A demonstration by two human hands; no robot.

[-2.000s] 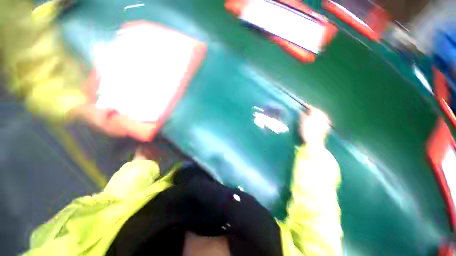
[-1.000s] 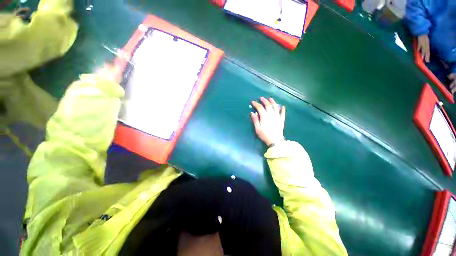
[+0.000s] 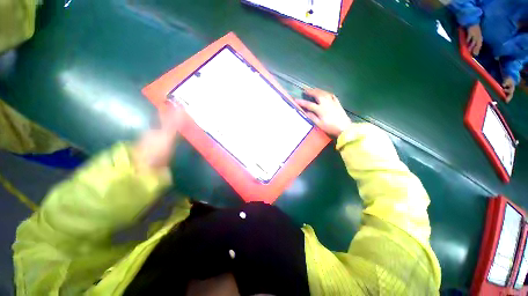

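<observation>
A display unit (image 3: 246, 113) with a bright white face and thin dark border lies on a red-orange foam pad (image 3: 217, 159), turned at an angle in front of me. My right hand (image 3: 327, 113) rests at the unit's right corner, fingers apart on its edge. My left hand (image 3: 162, 136) is blurred by the pad's left edge, near the unit's left corner. Whether it holds anything cannot be made out. Small dark marks show along the unit's upper left edge.
The green belt (image 3: 405, 69) runs beneath. Another white display unit (image 3: 307, 11) on a red pad is at the top. More red pads (image 3: 477, 110) with units lie at the right. A person in blue (image 3: 492, 23) works top right; yellow sleeves show at the left edge.
The pad and unit have moved right, towards my middle, and turned. My right hand has gone from the bare belt to the unit's corner. My left hand has moved down and right.
</observation>
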